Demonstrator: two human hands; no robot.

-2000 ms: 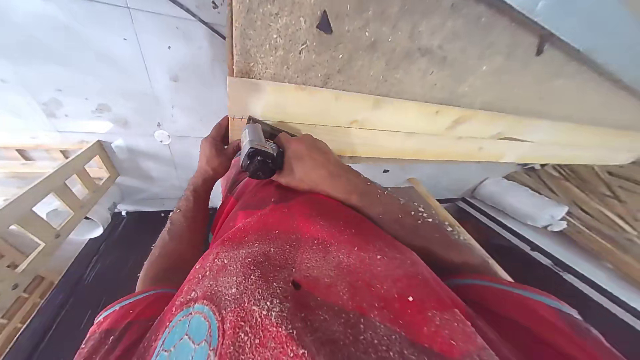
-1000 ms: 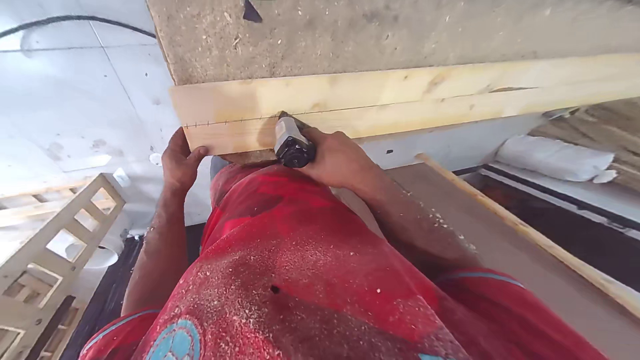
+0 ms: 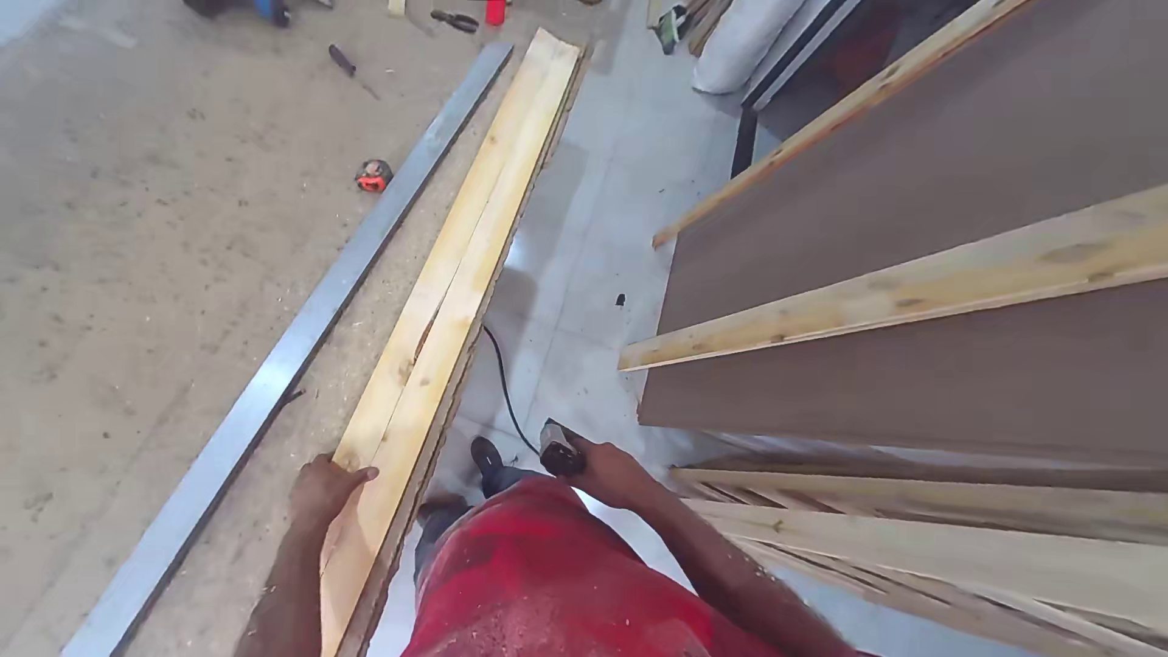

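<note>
My left hand (image 3: 327, 488) rests on a long pale wooden board (image 3: 456, 274) with a dark lengthwise line or split, its thumb lying across the top. The board lies along the edge of a dusty work table. My right hand (image 3: 610, 470) is closed around a corded power tool (image 3: 560, 449), grey and black, held off the board above the floor; its exact kind cannot be told. A black cord (image 3: 503, 379) runs from near the tool to the table edge. Left of the board, a long metal straightedge bar (image 3: 292, 351) lies parallel to it.
On the table (image 3: 182, 228) are an orange and black tape measure (image 3: 373, 176), a screwdriver (image 3: 342, 61) and pliers (image 3: 455, 20). Wooden strips (image 3: 867, 297) lie over a large brown panel (image 3: 912, 392) at the right, with stacked boards (image 3: 912, 538) below it.
The view has turned strongly along the board. My right hand has moved the power tool away from the board, where it was before. My left hand has gone from the board's end onto its top.
</note>
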